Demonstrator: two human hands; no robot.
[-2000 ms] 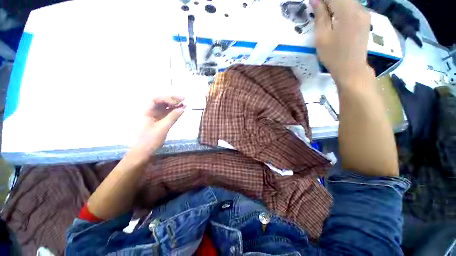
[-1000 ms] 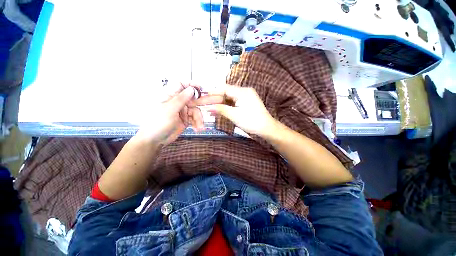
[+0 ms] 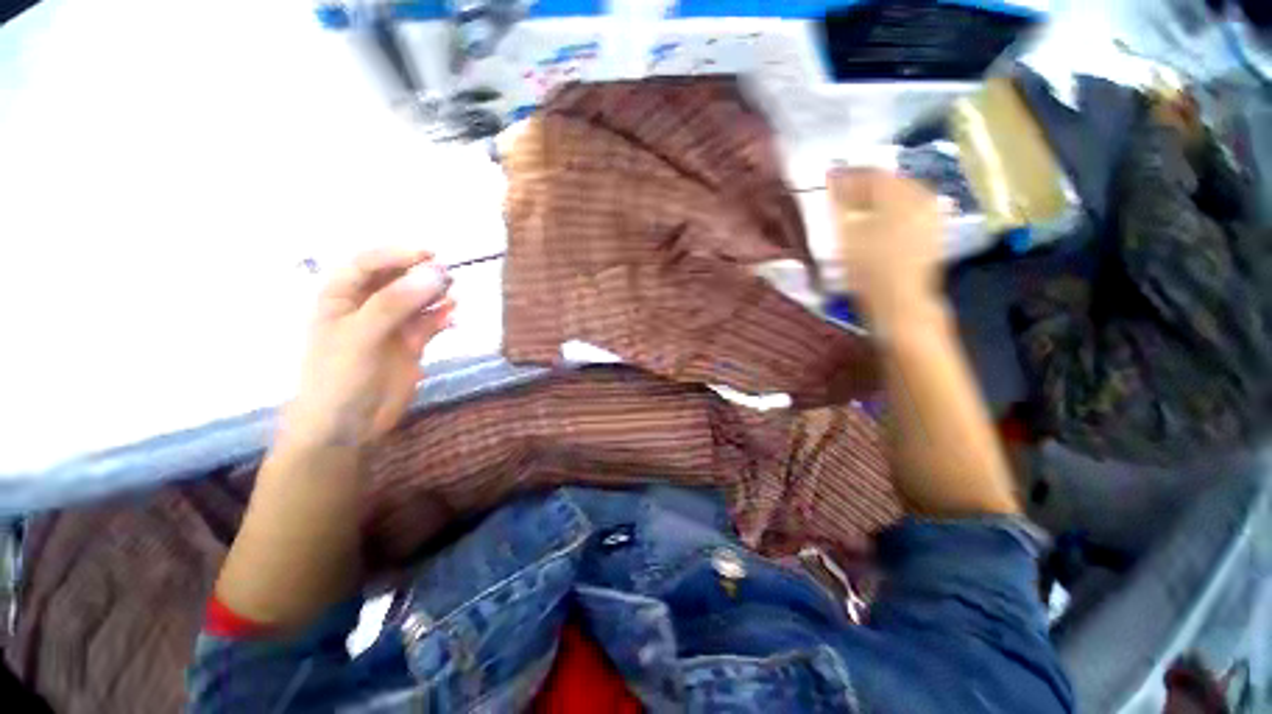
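Observation:
The brown-red checked fabric piece (image 3: 628, 237) lies on the white machine bed and hangs over its front edge, with white bits along its lower edge. Its upper left side is by the blurred presser foot (image 3: 460, 112). My left hand (image 3: 370, 335) is left of the fabric, fingertips pinched at a tiny dark object (image 3: 440, 279), perhaps a bobbin or its case. My right hand (image 3: 886, 230) is blurred, at the right of the fabric over the bed; whether it holds anything cannot be told.
The machine head with a dark panel (image 3: 921, 39) runs along the top. A yellow-tan block (image 3: 1011, 154) and a small parts tray (image 3: 935, 170) are at the right. More checked fabric (image 3: 119, 600) lies left of my lap. Dark cloth (image 3: 1144, 307) hangs at the far right.
My hands were together in front of the needle; my right hand has moved away to the right and my left hand is now apart at the left. The view has shifted and blurred.

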